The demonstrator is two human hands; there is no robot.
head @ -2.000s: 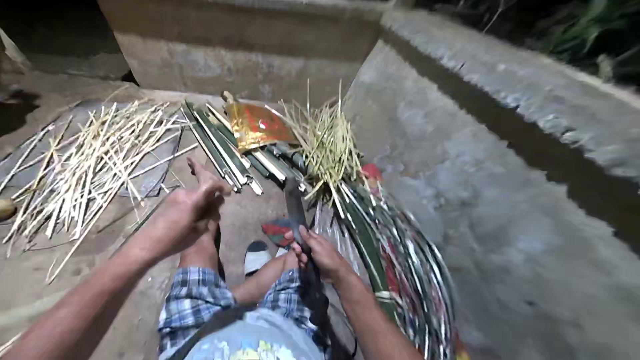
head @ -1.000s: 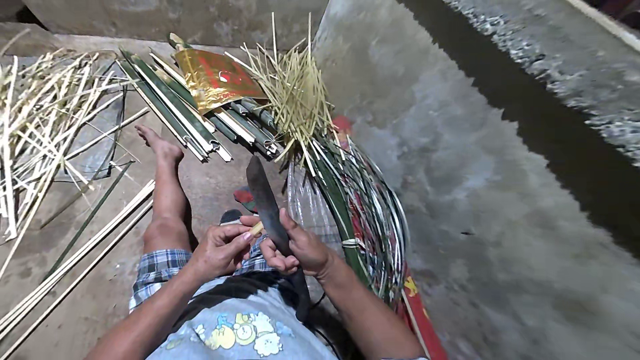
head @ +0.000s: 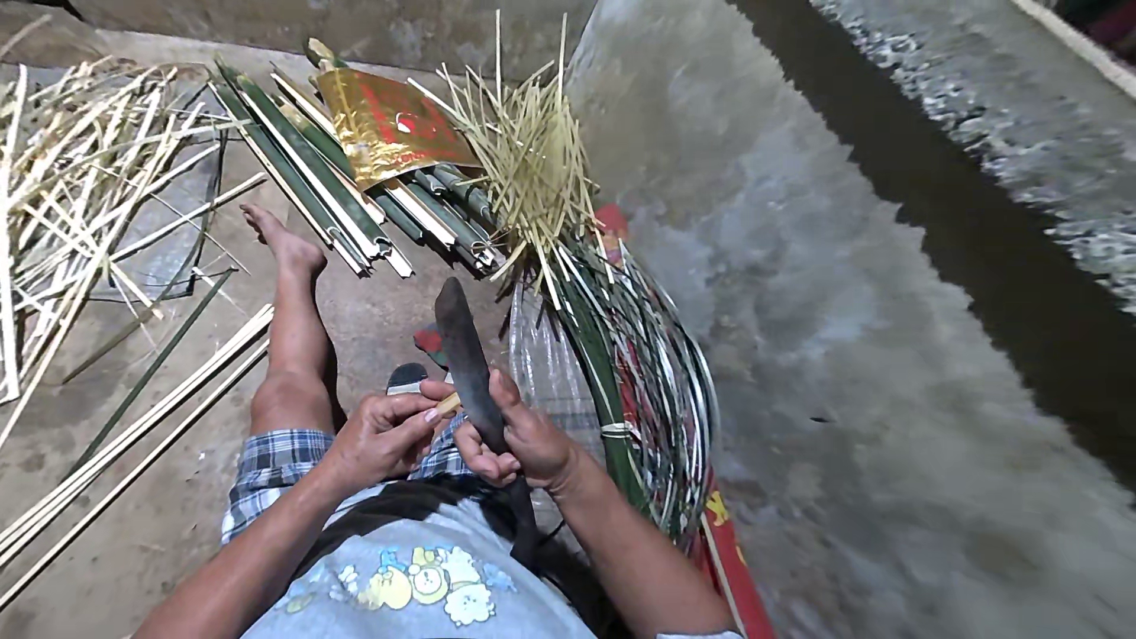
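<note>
My left hand (head: 388,435) pinches the end of a pale bamboo strip (head: 449,406) between thumb and fingers, over my lap. The strip's end meets the edge of a dark knife blade (head: 463,355). That knife is in my right hand (head: 524,439), its broad blade pointing up and away from me; the fingers wrap its lower part, and the handle is partly hidden. Long pale bamboo strips (head: 133,453) lie at the left, beside my outstretched leg; whether one of them is the held strip, I cannot tell.
Loose pale strips (head: 89,195) are heaped at the upper left. Green split bamboo (head: 311,169) lies ahead, partly under a gold and red foil bag (head: 390,124). A tied bundle of thin strips (head: 657,373) curves along my right, beside a concrete wall (head: 843,355).
My left hand, empty and raised two seconds ago, has come down beside the knife and now holds a bamboo strip. The view has shifted. Since one second ago the hands have barely moved.
</note>
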